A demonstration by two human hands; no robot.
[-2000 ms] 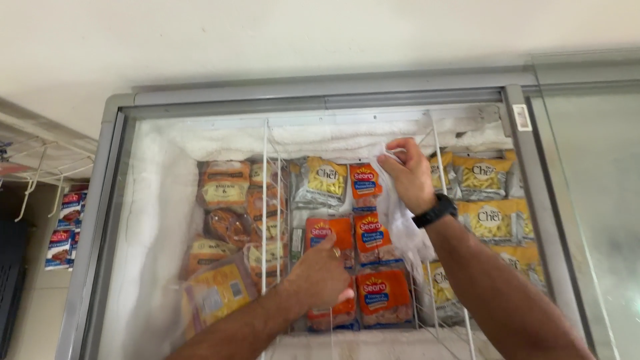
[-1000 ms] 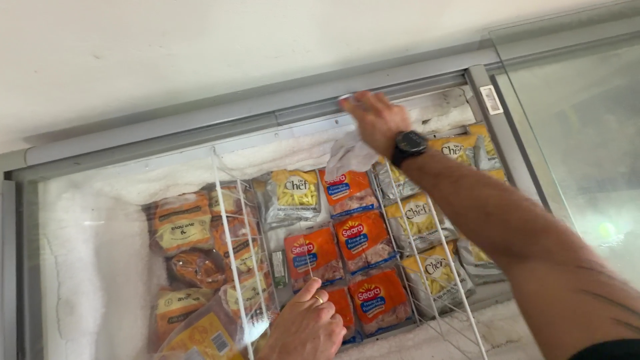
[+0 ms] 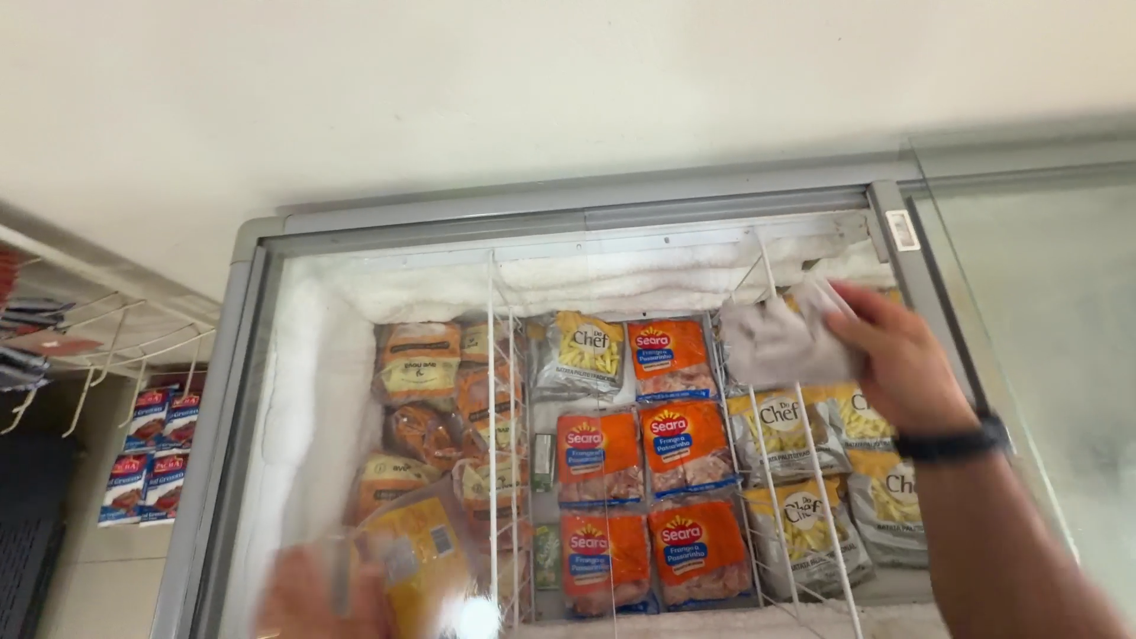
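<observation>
A light grey cloth (image 3: 781,342) hangs from my right hand (image 3: 905,364), its fingers closed on one end, above the bags of frozen potato fries at the right of a chest freezer. A dark watch is on that wrist. My left hand (image 3: 333,586) is blurred at the bottom left, over the glass lid near a yellow package (image 3: 417,550); its finger pose is unclear. Through the glass show orange Seara chicken packages (image 3: 670,444) in the middle section and brown-orange packages (image 3: 420,364) in the left one.
White wire dividers (image 3: 493,426) split the freezer, which has frost (image 3: 328,399) along its walls. A grey frame (image 3: 568,195) surrounds the lid, and another glass pane (image 3: 1047,355) lies to the right. Red and blue packets (image 3: 146,417) hang from a wire rack at the left.
My right hand has come down from the freezer's upper frame with the cloth. My left hand has moved left from over the middle packages towards the yellow package.
</observation>
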